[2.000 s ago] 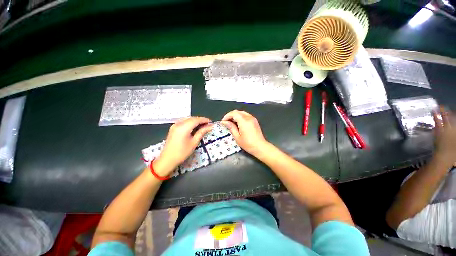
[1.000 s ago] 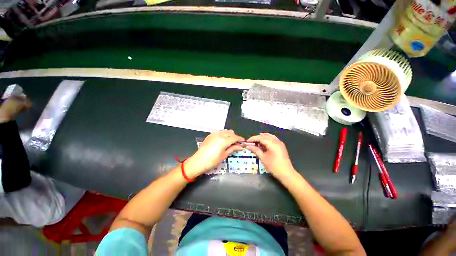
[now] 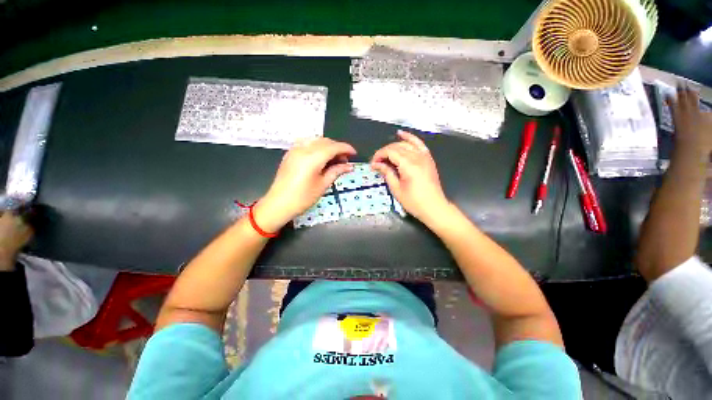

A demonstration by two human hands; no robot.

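Note:
A segmented panel [image 3: 365, 201], light blue with dark dots and dark gaps between its blocks, lies on the green mat in front of me. My left hand [image 3: 306, 181] grips its far edge with thumb and fingertips and covers part of its left side. My right hand [image 3: 411, 173] holds the far edge near the right end, thumb and fingers pinched. A red string is around my left wrist. The fingers hide parts of the panel's edge.
A flat silvery panel pack [image 3: 251, 113] and an uneven panel stack [image 3: 428, 92] lie beyond my hands. Right are red pens [image 3: 522, 159], a cable, a small fan [image 3: 583, 44] and a plastic-wrapped bundle [image 3: 621, 133]. Another bundle [image 3: 33, 148] lies far left. Neighbours' arms show at both sides.
The view has shifted, so the bench sits higher in it. My hands are slightly further apart and more of the panel shows between them. The right neighbour's hand has come into view by the bundles.

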